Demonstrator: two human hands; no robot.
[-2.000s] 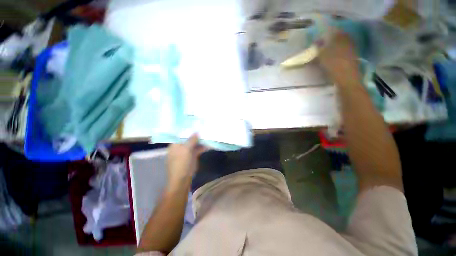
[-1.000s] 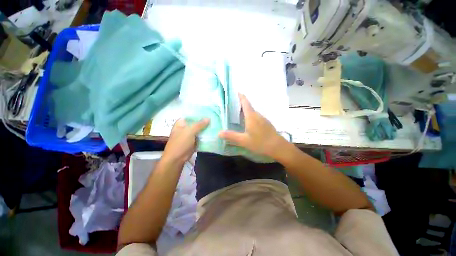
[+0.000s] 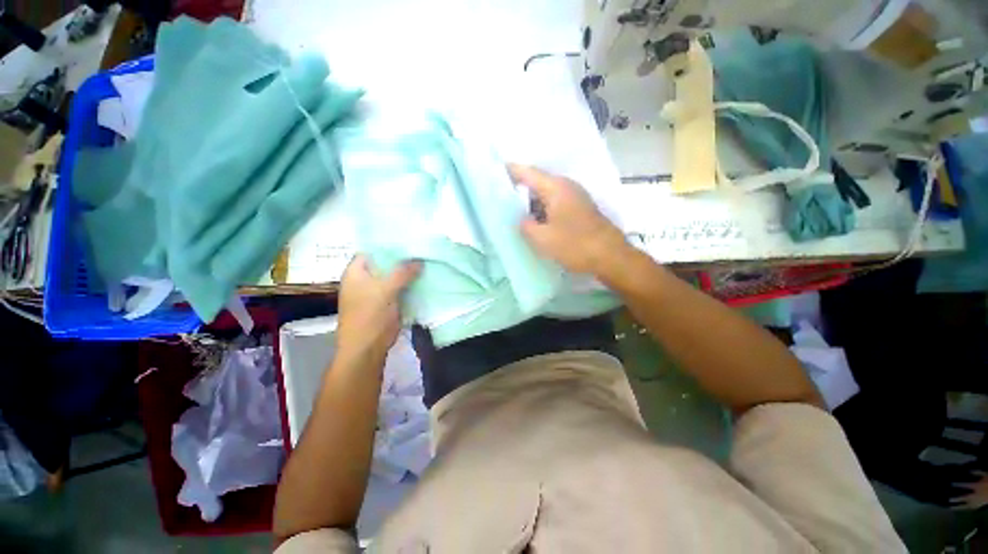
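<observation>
A small stack of pale green fabric pieces [image 3: 477, 238] lies over the table's front edge, partly washed out by glare. My left hand [image 3: 374, 303] grips its near left edge between thumb and fingers. My right hand [image 3: 569, 225] is at its right side, thumb and fingers on a folded green layer. Larger sea-green cut panels [image 3: 217, 141] lie in a pile at the left, partly over the blue basket. White sheets [image 3: 433, 54] lie behind the stack.
The blue basket [image 3: 65, 238] stands left. A dark red crate [image 3: 163, 433] and white bin [image 3: 303, 352] are below. At right are the machine [image 3: 758, 13], a yellow-tan strip [image 3: 693, 130], a tied green bundle [image 3: 775, 87], black-handled scissors [image 3: 850, 186] and a red basket [image 3: 775, 281].
My right hand came from the tan strip area to the stack. Since a second ago, the stack has opened out and its right part has spread to the right. The view has shifted slightly.
</observation>
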